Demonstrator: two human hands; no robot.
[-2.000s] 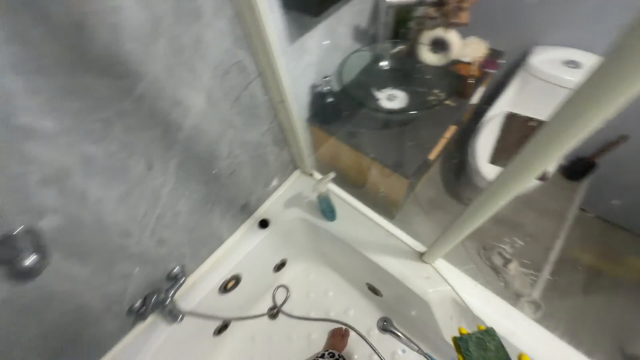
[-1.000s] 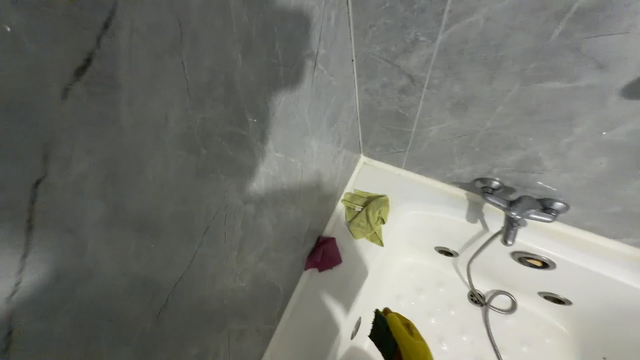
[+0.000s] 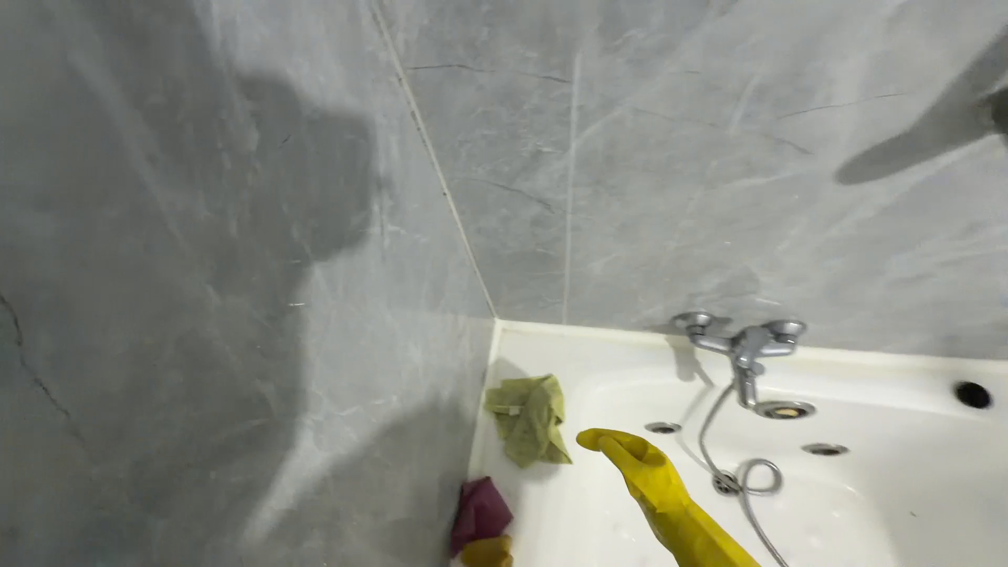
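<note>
My right hand, in a yellow rubber glove, reaches in from the bottom over the white bathtub. Its fingers point left, and nothing shows in them. Just left of the fingertips, a crumpled green cloth lies on the tub's corner ledge, apart from the glove. At the bottom edge, part of my left hand, in a yellow glove, is against a purple cloth on the ledge by the wall. Most of that hand is cut off, so its grip is hidden.
A chrome mixer tap sticks out from the grey marbled wall over the tub. Its metal shower hose loops down past the drain. Round jet fittings and a dark hole are in the tub.
The view has swung from the basin and toilet to the wall corner. A green scouring pad in a yellow glove, seen in both earlier frames, no longer shows. Both gloves are now in view.
</note>
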